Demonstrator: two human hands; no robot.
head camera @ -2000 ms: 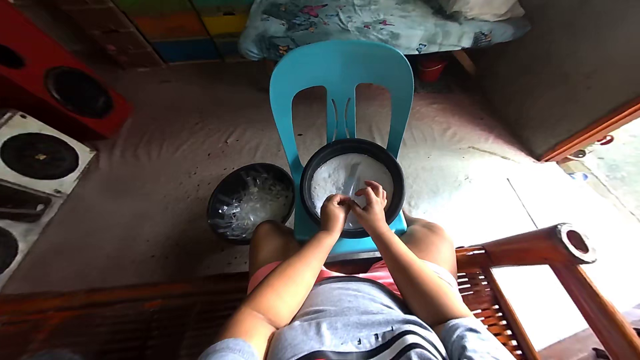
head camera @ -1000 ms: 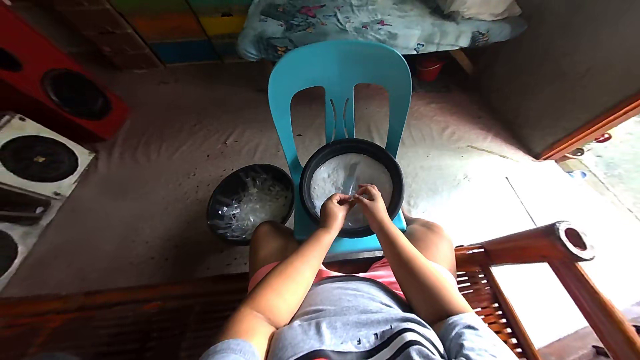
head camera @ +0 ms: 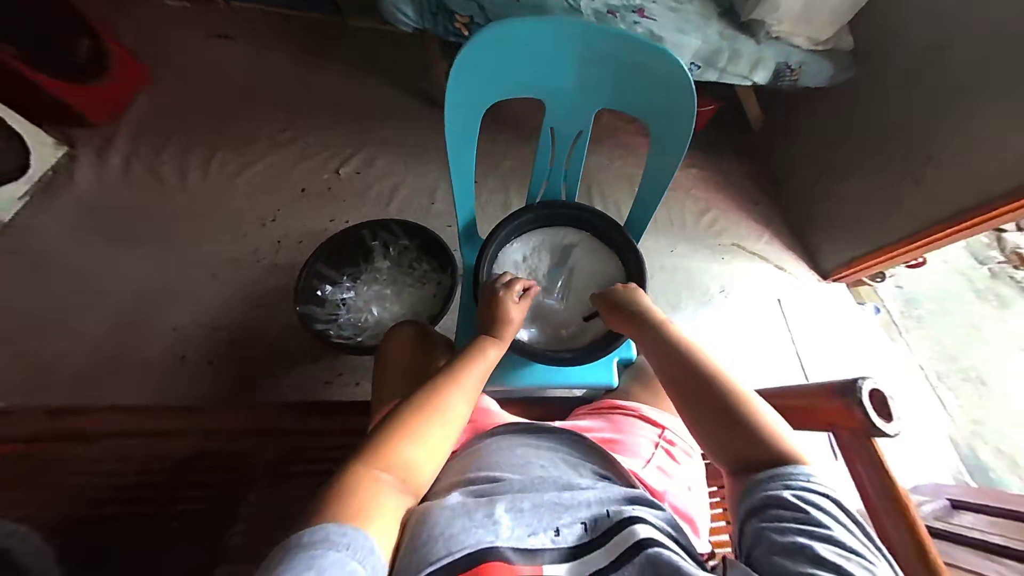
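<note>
A round black basin (head camera: 562, 214) of white granular material (head camera: 596, 264) stands on the seat of a turquoise plastic chair (head camera: 568, 60). Over its left side is my left hand (head camera: 506, 304), thumb and fingertips pinched together; whether anything thin is between them cannot be told. My right hand (head camera: 624, 308) is closed around a small dark object (head camera: 591, 316), perhaps a handle, at the basin's right side. Between the hands a clear plastic bag (head camera: 558, 284) lies on the white material. Left of the chair, a second black basin (head camera: 308, 268) holds many clear plastic packets (head camera: 372, 288).
A wooden bench armrest (head camera: 832, 404) is at my right. Beyond the chair is a bed with a patterned blue cover (head camera: 640, 24). Red and white speaker cabinets stand at the far left. An orange-edged panel (head camera: 928, 240) borders the bright area on the right.
My hands were together over the basin around a clear plastic piece; now they are apart, left and right. A dark object now shows at my right hand. The view has moved closer.
</note>
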